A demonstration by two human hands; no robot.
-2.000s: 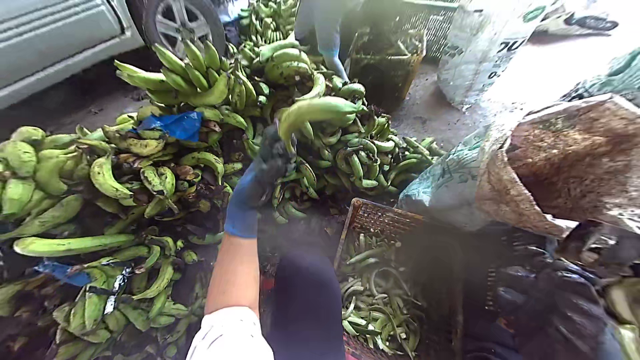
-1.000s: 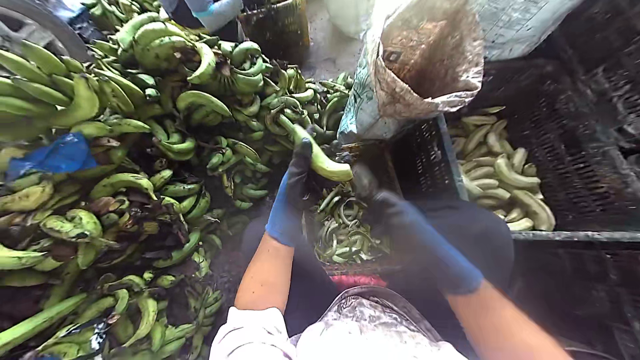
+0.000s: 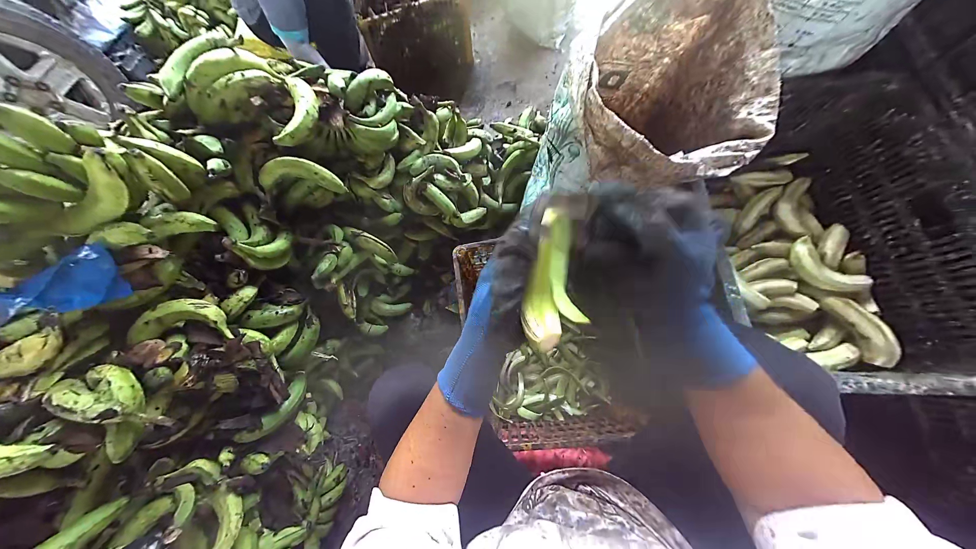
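Note:
My left hand [image 3: 507,274], in a blue glove with a dark, dirty palm, grips a green plantain [image 3: 543,297] upright above the crate between my knees. A strip of green peel [image 3: 563,282] hangs loose along the plantain's right side. Close against the plantain's upper end is my right hand [image 3: 648,259], gloved the same way and badly blurred; whether it holds a tool cannot be made out. Below lies a heap of green peel strips [image 3: 541,385] in the brown plastic crate [image 3: 564,433].
Green plantain bunches [image 3: 297,175] are heaped at left, with blue plastic [image 3: 69,282] on them. A dirty woven sack [image 3: 686,84] stands ahead. Peeled plantains [image 3: 816,267] lie in a dark crate [image 3: 900,381] at right. Another person [image 3: 305,27] is behind the heap, near a wheel [image 3: 57,69].
The plantain, raised over the heap two seconds ago, is now above the crate, with a peel strip hanging from it. My right hand has come up against it. The view has swung right.

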